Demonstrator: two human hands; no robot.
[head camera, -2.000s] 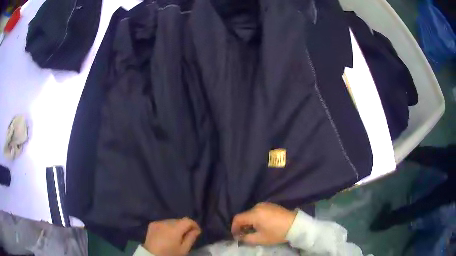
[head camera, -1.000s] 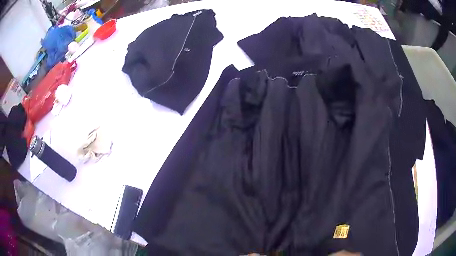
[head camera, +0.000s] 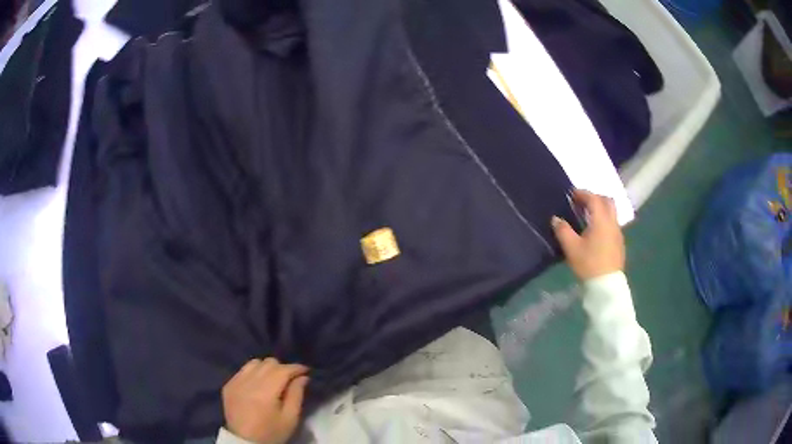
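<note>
A large dark garment (head camera: 347, 173) covers most of the table, its pale seam stitching running down the right part to the lower right corner. A yellow-gold label (head camera: 379, 246) lies on it. My left hand (head camera: 265, 397) grips the garment's near edge at bottom centre, fingers curled over the cloth. My right hand (head camera: 594, 232) is at the garment's right corner, thumb and fingers around the edge. A small silvery glint shows at its fingertips; whether it is a tool is unclear.
A separate dark piece (head camera: 35, 104) lies far left on the white table (head camera: 30, 251). A flat dark narrow object (head camera: 71, 390) is at the left edge. A white bin (head camera: 686, 104) with dark cloth stands right. Blue bags (head camera: 747, 251) lie on the green floor.
The view has swung right and down, so the garment sits further left. Both hands are in view again. My right hand has moved out from the near centre edge to the garment's right corner.
</note>
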